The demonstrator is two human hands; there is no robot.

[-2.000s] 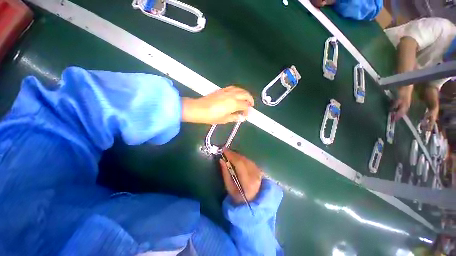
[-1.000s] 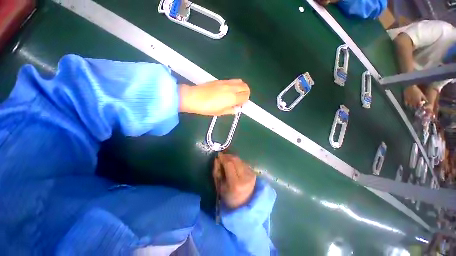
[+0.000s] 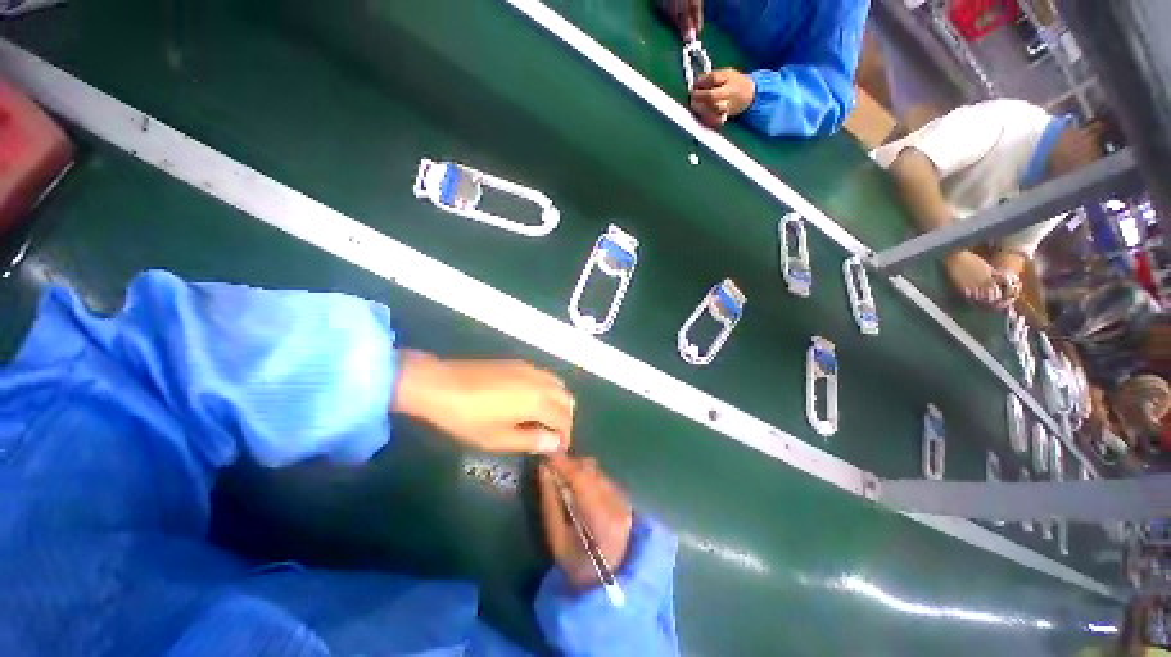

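My left hand (image 3: 494, 403) reaches over the green bench strip, palm down, its fingertips close together. My right hand (image 3: 588, 513) holds slim tweezers (image 3: 588, 546), which slant down across the palm. The fingertips of both hands meet; whether a small part is pinched between them is too small to tell. Several tiny loose parts (image 3: 492, 475) lie on the bench left of my right hand. A white oval frame unit (image 3: 604, 280) with a blue patch lies on the belt just beyond the guide rail. Another frame unit (image 3: 488, 199) lies to its left.
The white guide rail (image 3: 353, 240) runs diagonally between bench and belt. More frame units (image 3: 822, 385) lie on the belt to the right. A red tray (image 3: 28, 152) is at the left edge. A worker in blue handles a unit (image 3: 695, 64) across the belt. A grey metal bar (image 3: 1027, 498) crosses at right.
The frame unit under my hands is gone from the bench, and an additional one lies on the belt beyond the rail. My hands have come together. The view has shifted, showing more of the far side.
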